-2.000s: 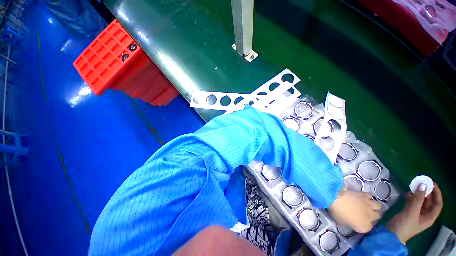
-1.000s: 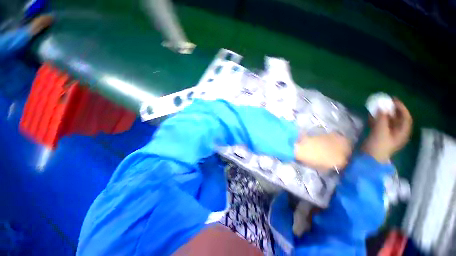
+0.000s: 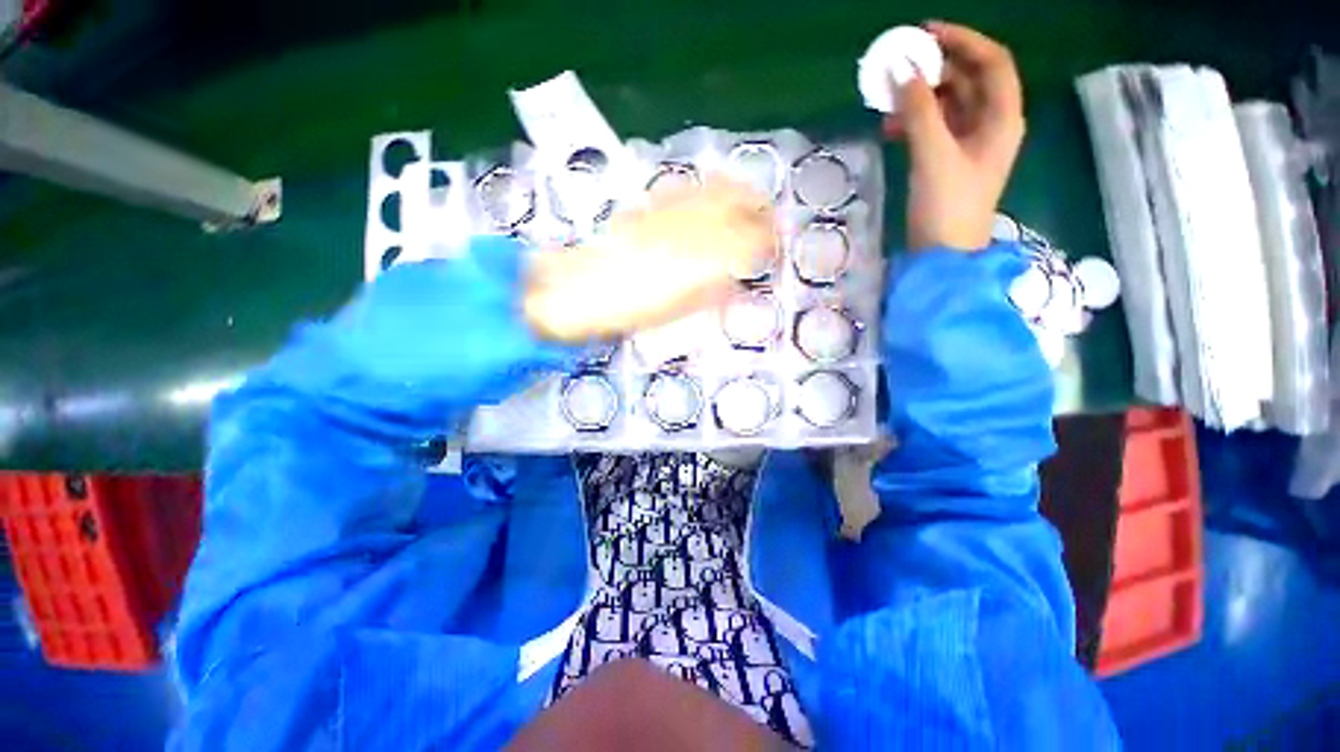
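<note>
The blister tray point(image 3: 485, 419) lies on the green bench in front of me, with rows of ring parts point(image 3: 826, 334) in its pockets. My left hand point(image 3: 654, 257), blurred, reaches over the middle of the tray, palm down; whether its fingers hold anything is hidden. My right hand point(image 3: 963, 125) is raised beyond the tray's far right corner and holds a white round disc point(image 3: 899, 68) between thumb and fingers. A die-cut strip point(image 3: 566, 115) lies over the tray's far edge, and another strip point(image 3: 394, 199) with round holes lies at its left side.
A loose disc pile point(image 3: 1061, 287) lies right of my right forearm. Long whitish stacked trays point(image 3: 1198, 243) lie at far right. A grey post point(image 3: 118, 162) stands at left. Red crates are below the bench edge at left point(image 3: 74, 566) and right point(image 3: 1154, 536).
The view has swung round to the right, so the tray now appears square in front and the stacked trays show fully. My right hand still holds the disc; my left stays over the tray.
</note>
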